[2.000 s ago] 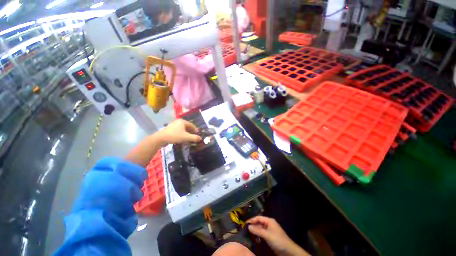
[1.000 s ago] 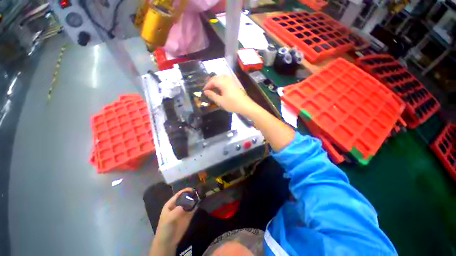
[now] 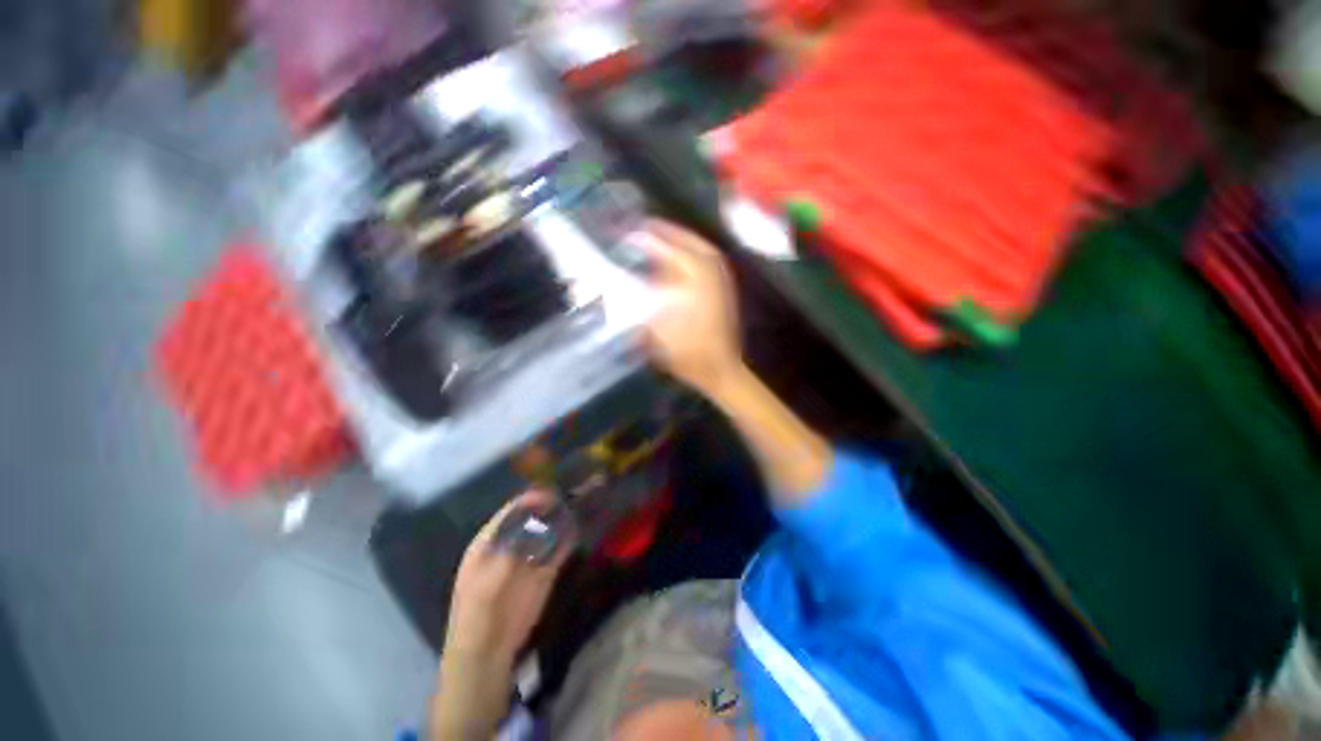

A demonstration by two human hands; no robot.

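Observation:
The frame is motion-blurred. My left hand (image 3: pixel 500 579) is low at the lap, closed around a dark round-ended unit (image 3: pixel 533 536) whose top shines. My right hand (image 3: pixel 693 311) is over the right edge of the silver machine box (image 3: pixel 435 460), with its fingers pointing up towards the handheld meter area; blur hides whether it holds anything. Black parts bins (image 3: pixel 500 287) sit on the machine top, with small pale parts (image 3: pixel 485 214) showing behind them.
An orange-red tray stack (image 3: pixel 927 159) with green corners is on the green bench (image 3: pixel 1101 434) at right. More red trays (image 3: pixel 1260 290) are at the far right. Red trays (image 3: pixel 246 377) stand on the floor at left. A red round part (image 3: pixel 635 524) is under the machine front.
The view has tilted down. My right hand has moved from the bins to the machine's right edge. My left hand still holds the dark unit at the lap.

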